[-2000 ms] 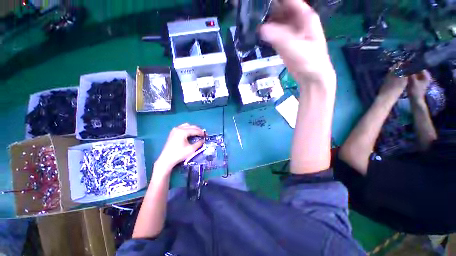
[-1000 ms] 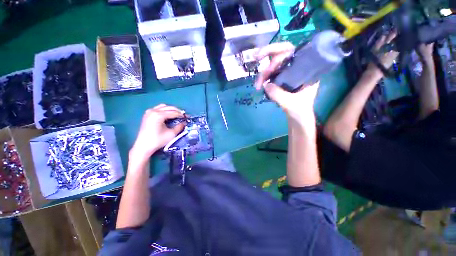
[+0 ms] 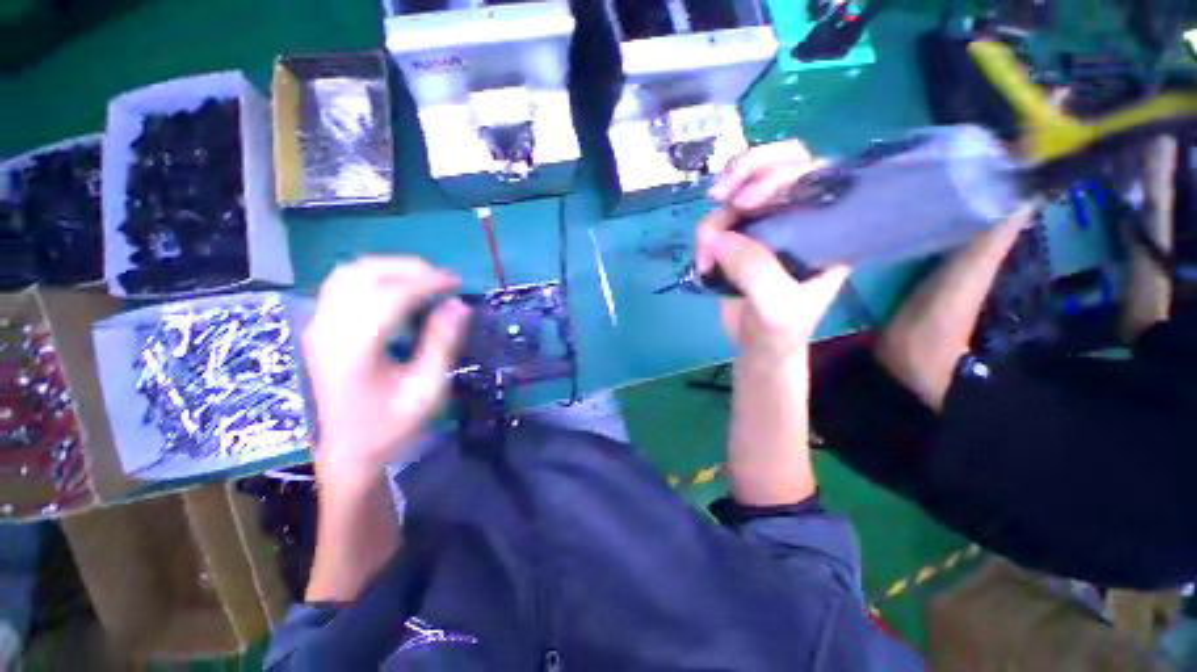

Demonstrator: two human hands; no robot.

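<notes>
The black device housing [image 3: 525, 331] lies on the green mat at the bench's front edge, its handle towards me. A red wire [image 3: 494, 250] with a pale end sticks out beyond its far side. My left hand [image 3: 387, 355] is blurred, just left of the housing, with fingers bent; a dark patch shows between thumb and fingers, and I cannot tell if it is a held part. My right hand [image 3: 768, 256] is shut on the grey power screwdriver [image 3: 893, 204], which is tilted, its tip pointing left above the mat, right of the housing and apart from it.
Two white screw feeders [image 3: 499, 118] stand behind. At left are a white box of silvery parts [image 3: 217, 381], black parts [image 3: 184, 190], a box of pins [image 3: 335, 131] and red-wired parts [image 3: 37, 407]. A pale rod [image 3: 604, 276] lies on the mat. Another person's arm [image 3: 952, 322] is at right.
My right hand reached up, then brought the screwdriver down to bench level. My left hand has moved left off the housing. The white-silver strip on the housing no longer shows; a red wire now shows.
</notes>
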